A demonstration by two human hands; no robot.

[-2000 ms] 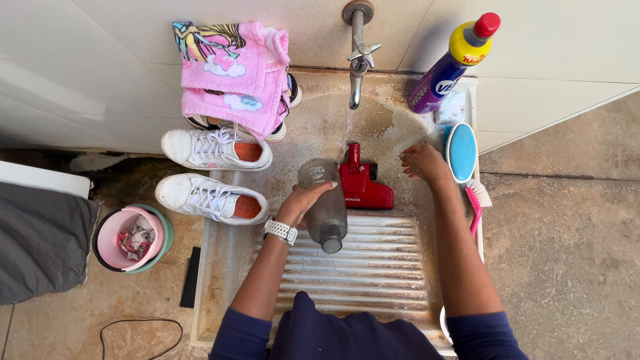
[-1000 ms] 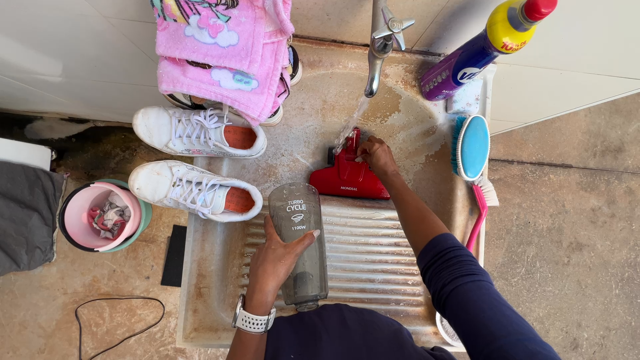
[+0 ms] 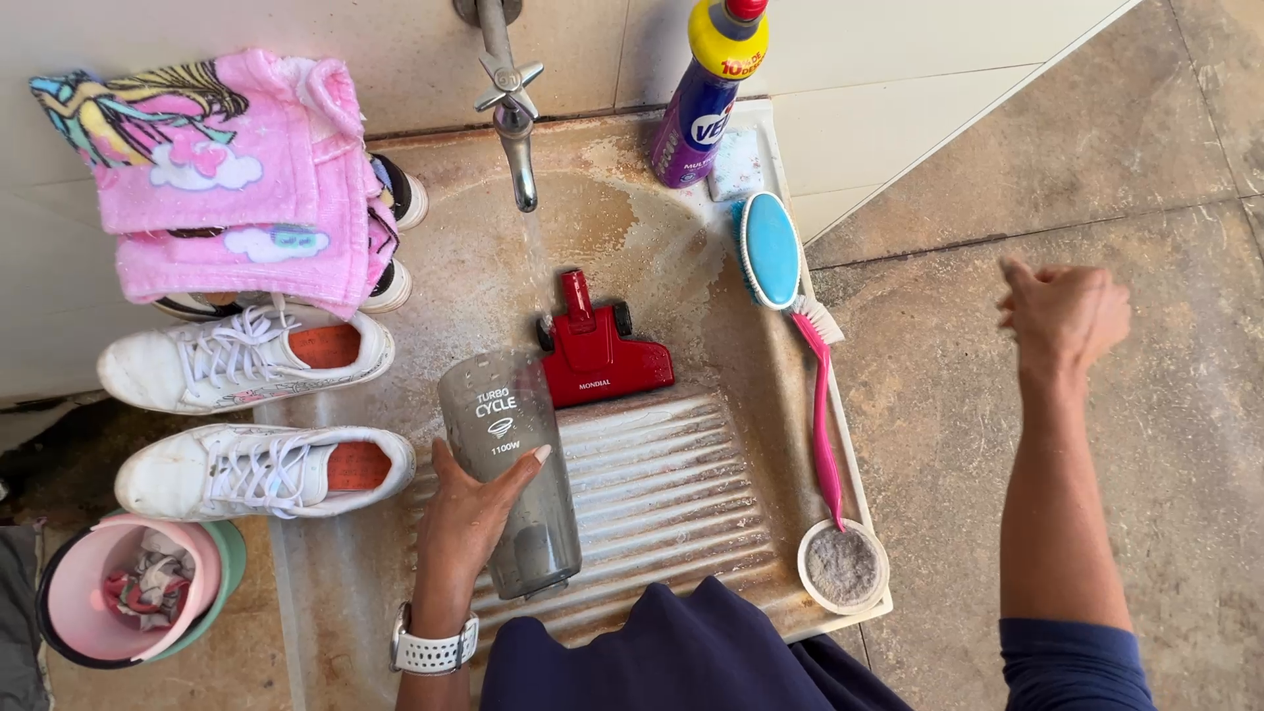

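Observation:
My left hand (image 3: 474,509), with a white watch on the wrist, grips a translucent grey vacuum cleaner dust container (image 3: 513,484) over the ribbed part of the laundry sink (image 3: 681,474). A red vacuum floor head (image 3: 607,360) lies in the basin, just right of the container's upper end. Water runs from the metal tap (image 3: 515,148) near the floor head's left side. My right hand (image 3: 1066,311) is off to the right, above the floor outside the sink; its fingers look curled and slightly blurred, and no object shows in it.
White sneakers (image 3: 242,360) and a pink towel (image 3: 237,197) over another pair line the left edge. A purple cleaner bottle (image 3: 696,118), blue brush (image 3: 770,250), pink-handled brush (image 3: 823,425) and small tub of grey matter (image 3: 842,566) stand along the right rim. Nested buckets (image 3: 133,592) are lower left.
My right hand has left the red floor head and moved right, beyond the sink's edge. The floor head stays in the basin. My left hand still holds the container.

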